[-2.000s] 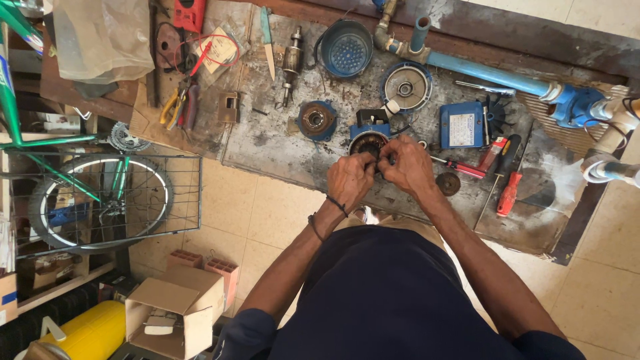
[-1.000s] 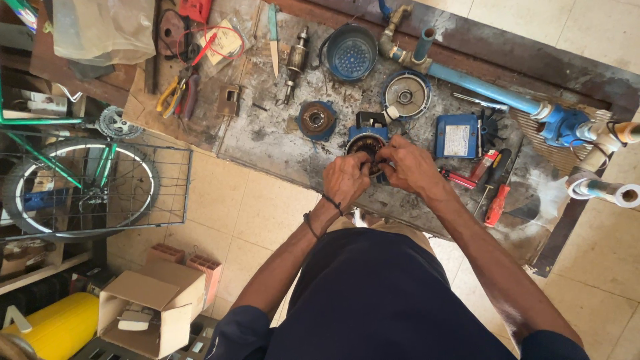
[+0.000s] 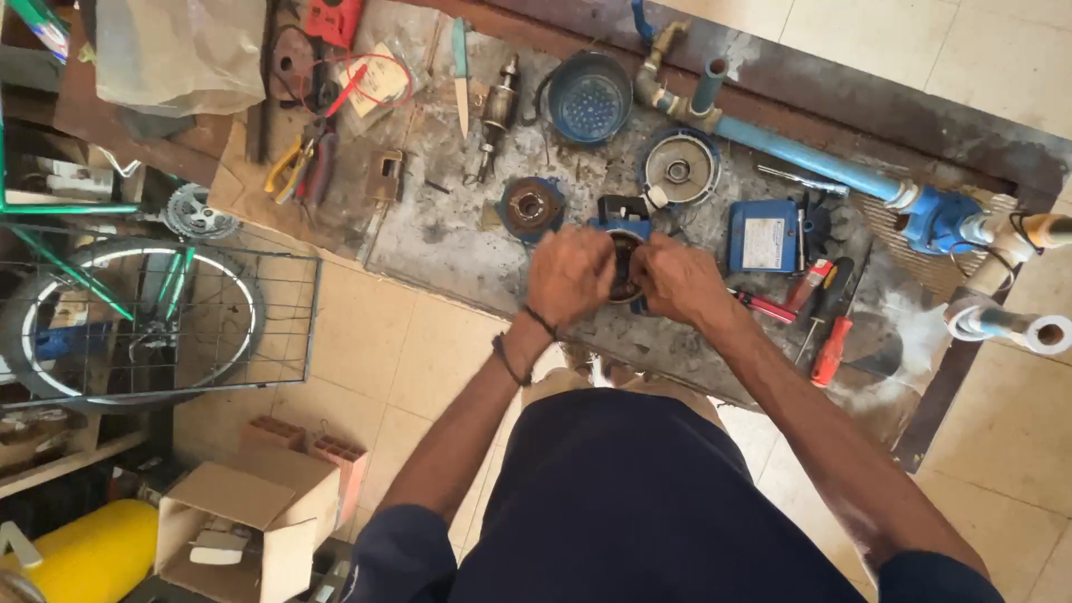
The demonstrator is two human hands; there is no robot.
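Note:
A blue motor housing [image 3: 621, 224] with dark windings inside its round opening stands near the bench's front edge. My left hand [image 3: 571, 272] rests on its left rim, fingers curled inward. From the right, my right hand [image 3: 678, 278] reaches to the same opening with bent fingers. Whether either one pinches a part is hidden by the fingers. Left of the housing lies a round blue end cover [image 3: 532, 208]; behind it are a motor rotor with shaft [image 3: 500, 109] and a dark blue round cover [image 3: 589, 99]. A round blue-rimmed flange [image 3: 680, 167] lies behind my right hand.
A blue terminal box cover [image 3: 764, 235], a black fan [image 3: 819, 222] and screwdrivers, one red-handled [image 3: 832, 352], lie at the right. Blue piping [image 3: 804, 157] with a valve crosses the back right. Pliers [image 3: 314, 167] and a knife [image 3: 461, 79] lie left. A bicycle wheel [image 3: 134, 322] stands beyond.
Both hands stay at the motor housing, with small shifts of the fingers. The round piece seen right of my right hand two seconds ago no longer shows.

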